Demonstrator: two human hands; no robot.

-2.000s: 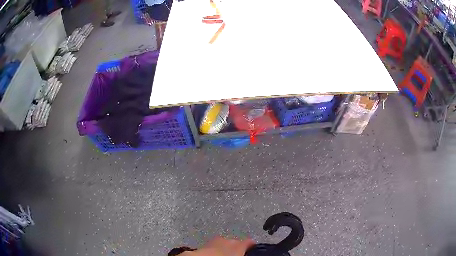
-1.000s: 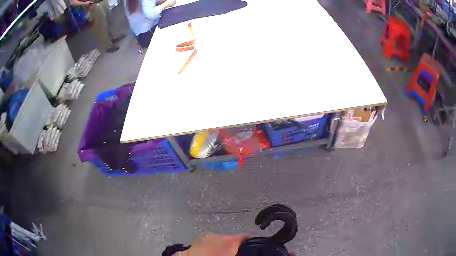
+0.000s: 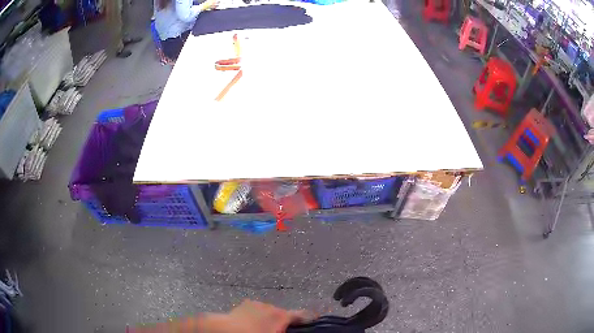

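Observation:
My left hand [image 3: 259, 317] is at the bottom edge, with the forearm coming in from the left. It is closed around the upper part of black plastic hangers [image 3: 376, 308]. Their thick curved hooks stick out to the right of the hand, bunched together. The lower parts of the hangers are cut off by the picture's edge, so I cannot tell how many there are. My right hand is out of the picture.
A white-topped table [image 3: 319, 110] stands ahead, bearing dark cloth [image 3: 254, 18] and orange-red strips [image 3: 228, 65]. A blue crate with purple lining [image 3: 98, 156] is at its left. Red stools [image 3: 495, 86] line the right. A person [image 3: 174, 19] is at the far left.
The view has shifted, bringing the person and dark cloth at the table's far end into sight. More of my left forearm shows. The hangers are still in my left hand.

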